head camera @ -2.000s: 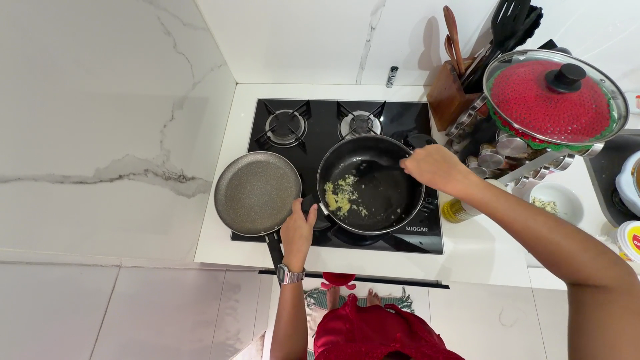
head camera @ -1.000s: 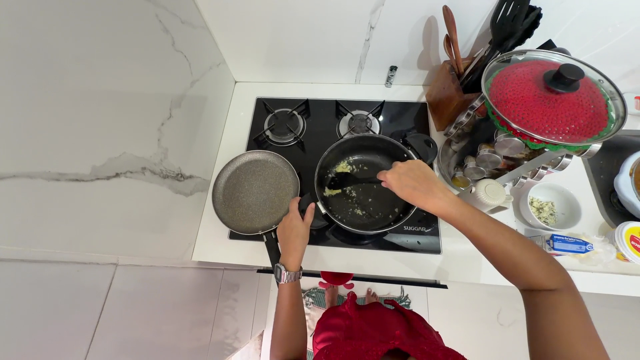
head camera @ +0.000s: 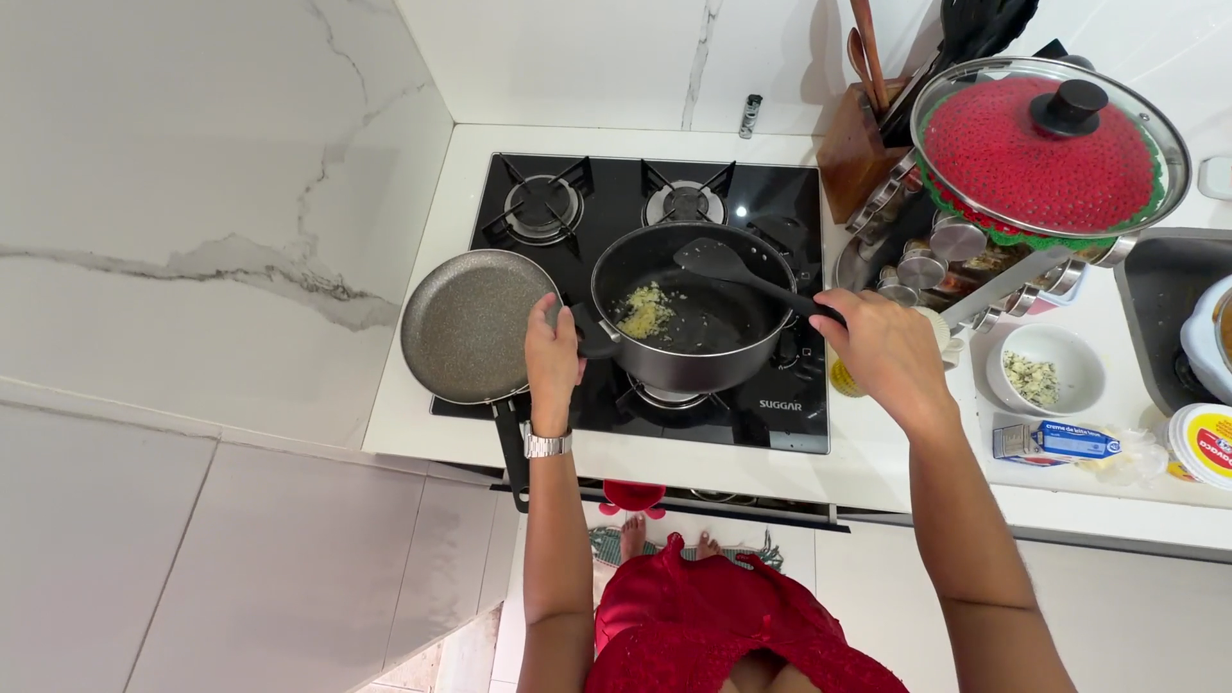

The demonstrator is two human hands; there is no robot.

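A deep black pot (head camera: 707, 358) sits on the front right burner of the gas cooktop (head camera: 616, 192). Chopped garlic or onion (head camera: 647, 311) lies in a clump at the left of its dark, shiny base. My left hand (head camera: 555, 351) is at the pot's left side handle (head camera: 592, 330), its fingers around it. My right hand (head camera: 881, 351) grips the handle of a black spatula (head camera: 710, 260), whose head is raised over the rear part of the pot. A grey speckled frying pan (head camera: 476, 327) rests left of the pot, its handle toward me.
To the right stand a white bowl of chopped pieces (head camera: 1078, 371), a blue-and-white carton (head camera: 1059, 441), a yellow-lidded tub (head camera: 1203, 443) and a spice rack (head camera: 924, 268). A glass lid (head camera: 1174, 164) lies over a red cloth. Behind is a wooden utensil block (head camera: 849, 154).
The spatula's head has moved from the garlic at the pot's left to its rear, and my right hand has shifted right. The pieces have gathered at the left. My left hand stays at the handle.
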